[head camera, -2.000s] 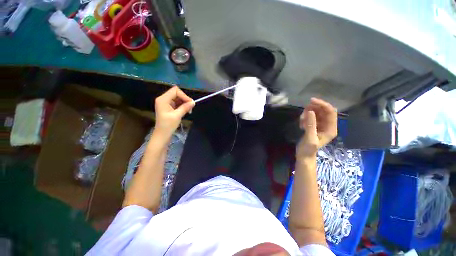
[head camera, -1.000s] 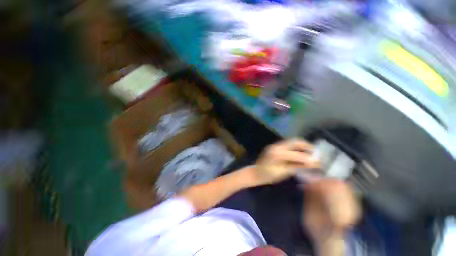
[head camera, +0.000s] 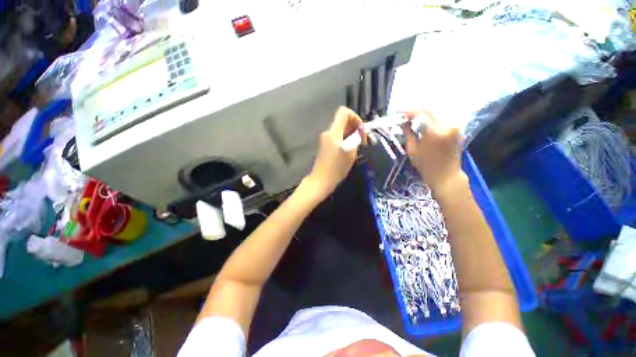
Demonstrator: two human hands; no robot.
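Note:
A white coiled cable [head camera: 385, 127] is held between both hands at the tie slot [head camera: 373, 87] on the machine's right side. My left hand [head camera: 338, 150] grips the coil's left end. My right hand [head camera: 434, 148] grips its right end, where a white piece shows at the fingers. Dark metal arms lie just below the coil. The two white winding spindle posts [head camera: 222, 213] at the machine's front carry no cable. Whether a tie is around the coil cannot be seen.
The grey-white machine [head camera: 272, 84] fills the upper middle. A blue bin [head camera: 409, 328] of finished coils stands below my right arm. A second blue bin [head camera: 582, 209] is further right. A red holder [head camera: 97, 213] is on the teal bench, left. White sheeting [head camera: 488, 70] lies right of the machine.
The view has turned from the left side to the right. Both hands have moved from the spindle posts to the tie slot with the coil, which has left the posts.

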